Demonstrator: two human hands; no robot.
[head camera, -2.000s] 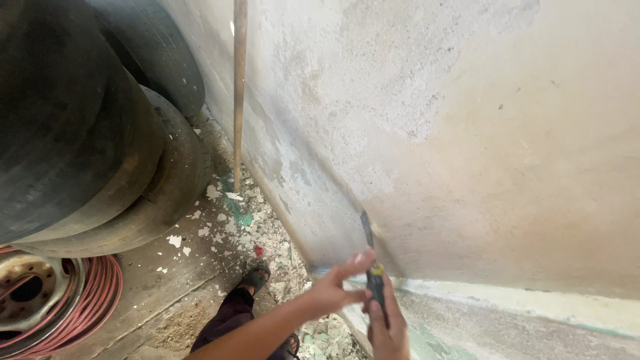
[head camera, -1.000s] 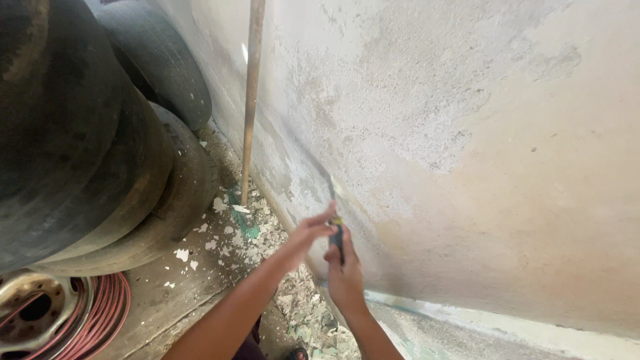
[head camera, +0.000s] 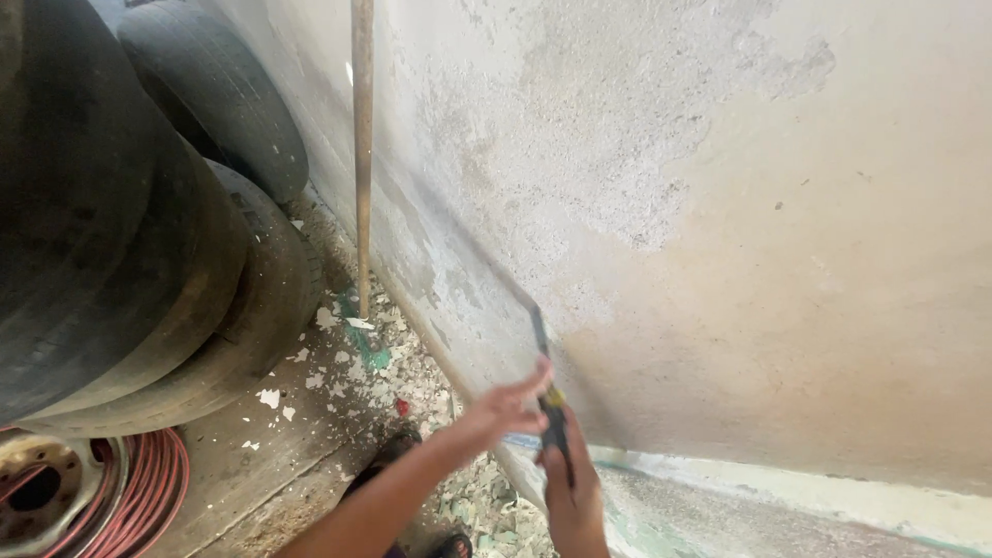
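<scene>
My right hand (head camera: 572, 480) is closed around the black handle of a scraper-like hand tool (head camera: 555, 430) with a yellow collar. The tool's narrow dark blade points up and its tip lies at the plastered wall (head camera: 744, 310). My left hand (head camera: 515, 403) is at the blade just above the collar, its fingers touching the tool; blur hides how firmly it holds. Around the tip the wall shows worn, flaking paint and rough bare plaster.
Stacked worn tires (head camera: 116, 232) stand at the left, above a wheel rim (head camera: 46, 484) with a coiled red hose (head camera: 159, 488). A wooden pole (head camera: 363, 155) stands by the wall. Paint flakes (head camera: 473, 496) litter the floor around my sandaled feet.
Both hands, with the tool between them, have moved along the wall; they are lower now than one second ago. The pole and tires have stayed put.
</scene>
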